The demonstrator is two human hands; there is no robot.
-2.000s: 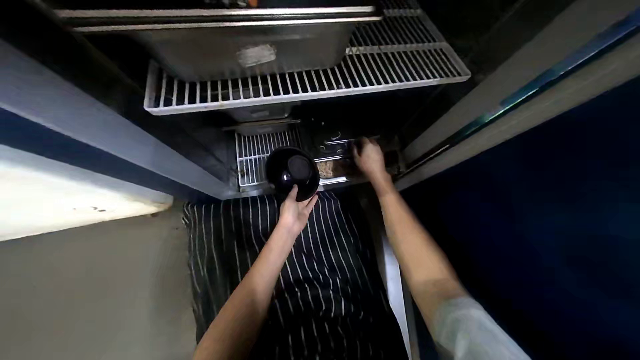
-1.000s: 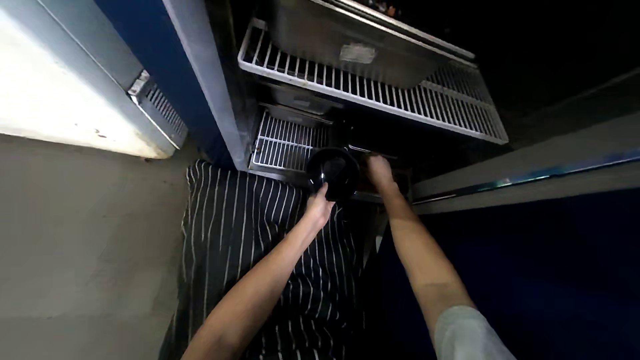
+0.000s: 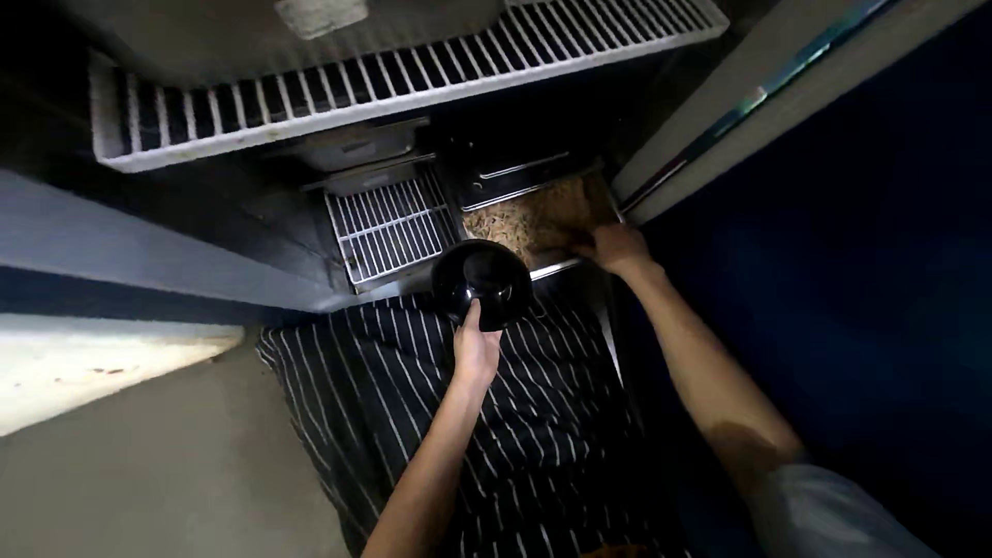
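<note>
My left hand (image 3: pixel 477 353) grips a round black bowl (image 3: pixel 482 284) by its near edge, thumb on top. The bowl is in front of the lower level of an open refrigerator cabinet. My right hand (image 3: pixel 616 246) reaches to a metal pan of brown, shredded-looking food (image 3: pixel 519 221) at the lower right, its fingertips hidden in shadow at the pan's near right part. Whether those fingers hold anything cannot be seen.
A white wire shelf (image 3: pixel 418 93) with a metal container (image 3: pixel 256 39) spans the cabinet above my hands. A lower wire rack (image 3: pixel 391 225) lies left of the pan. The door frame (image 3: pixel 775 101) is at right. A striped apron (image 3: pixel 465 418) covers my lap.
The food in the pan shows much more plainly than one second ago. The view has shifted closer to the lower shelf. My left hand still holds the bowl.
</note>
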